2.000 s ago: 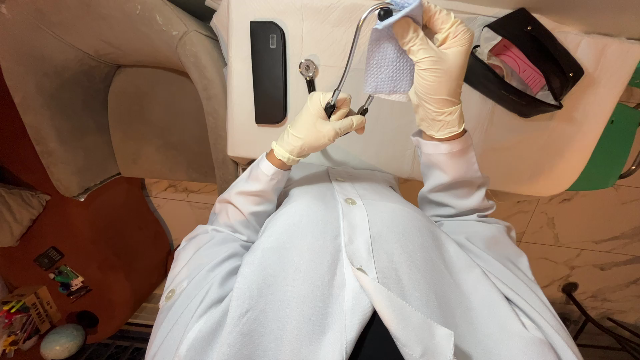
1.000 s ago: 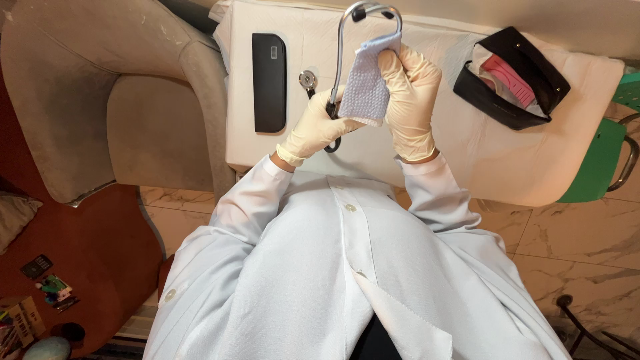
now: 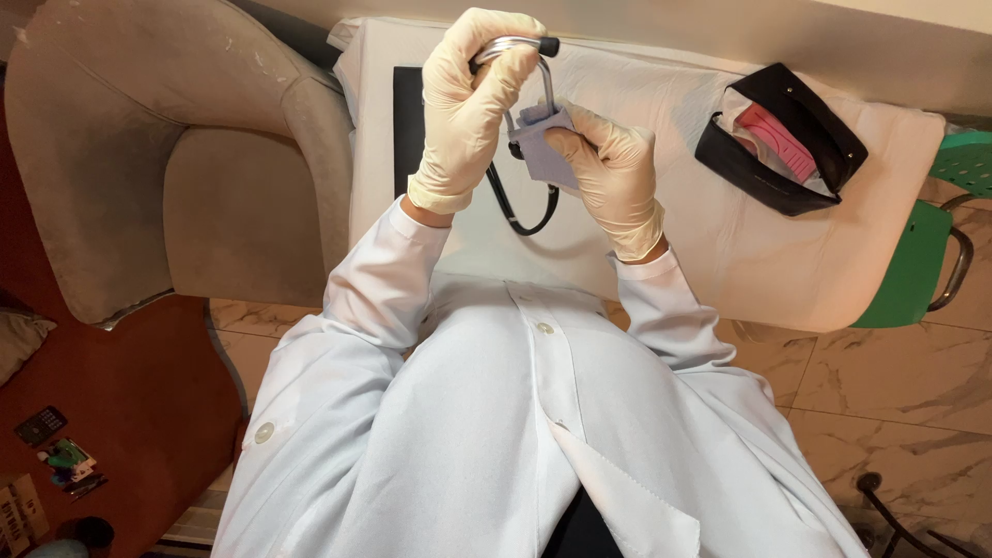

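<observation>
My left hand (image 3: 473, 108), in a cream glove, is closed on the earpiece end of a stethoscope (image 3: 549, 77); one black ear tip pokes out to the right of its fingers. Lower and to the right, my right hand (image 3: 612, 170), gloved too, pinches a light blue textured cloth (image 3: 542, 155) around the metal tubing. Black rubber tubing (image 3: 511, 213) hangs in a loop below the cloth, over the white-covered table. The chest piece cannot be seen.
A black case (image 3: 407, 124) lies partly behind my left hand on the table (image 3: 697, 271). An open black pouch (image 3: 775, 147) with something pink inside sits at the right. Left stands a beige armchair (image 3: 240, 209); a green chair (image 3: 907, 267) is beyond the table's right end.
My left hand has moved up from the lower tubing to the earpiece end. My right hand and the cloth have moved down along the metal tubing.
</observation>
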